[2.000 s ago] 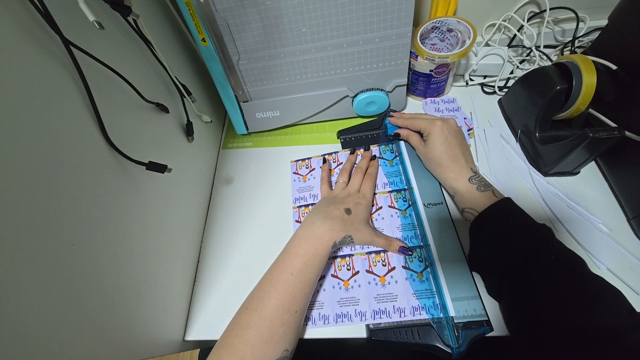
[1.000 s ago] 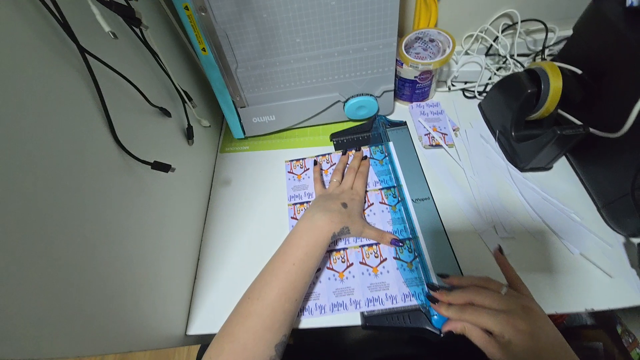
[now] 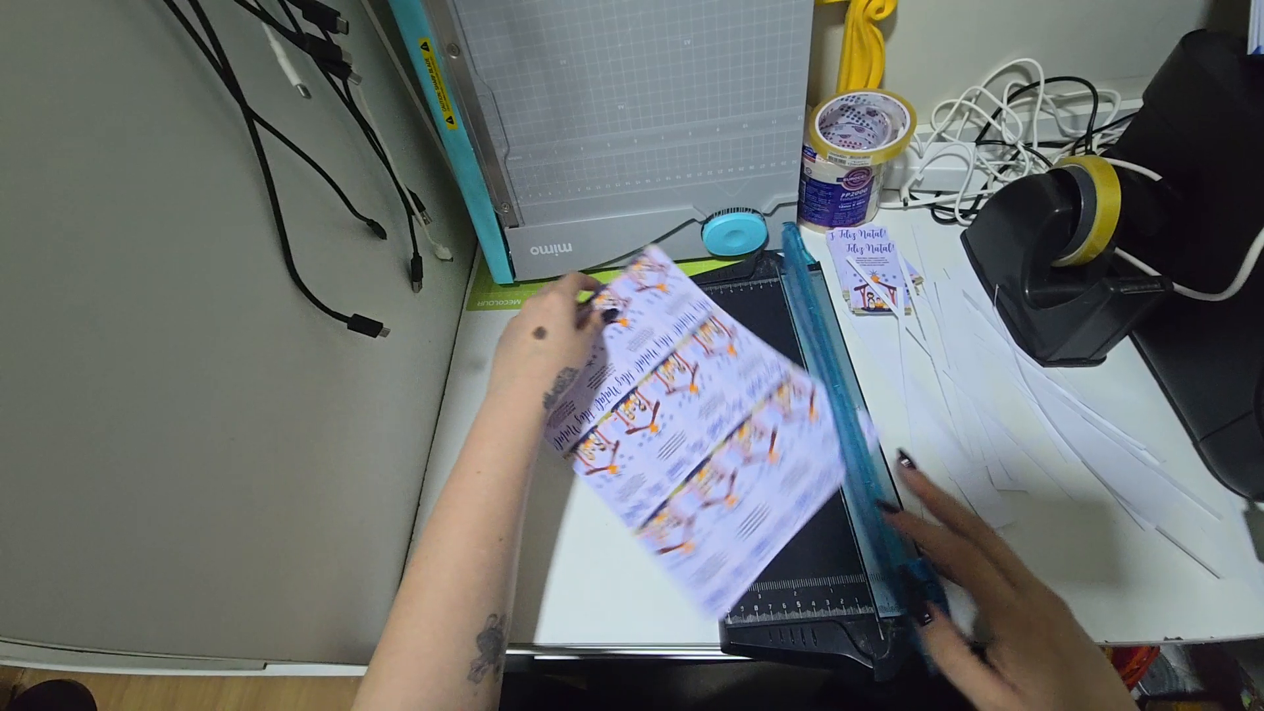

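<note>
My left hand (image 3: 558, 341) grips a printed card sheet (image 3: 691, 425) by its upper left edge. The sheet is tilted, blurred at its lower part, and lies over or above part of a black paper trimmer (image 3: 790, 553). A translucent blue guide rail (image 3: 839, 395) runs along the trimmer's right side. My right hand (image 3: 978, 583) is at the rail's lower end, fingers spread beside a blue cutter slide (image 3: 923, 592); blur hides whether it touches the slide.
Behind stands a larger gridded trimmer (image 3: 642, 118) with a blue dial (image 3: 734, 233). To the right are tape rolls (image 3: 857, 163), small printed cards (image 3: 869, 267), white paper strips (image 3: 1076, 425), a black tape dispenser (image 3: 1066, 267) and tangled cables (image 3: 997, 138). Black cables (image 3: 267, 197) hang at the left.
My left hand, earlier flat on the sheet, has moved left and up and now grips its edge. The sheet has turned and come out from under the blue rail. My right hand has its fingers more spread.
</note>
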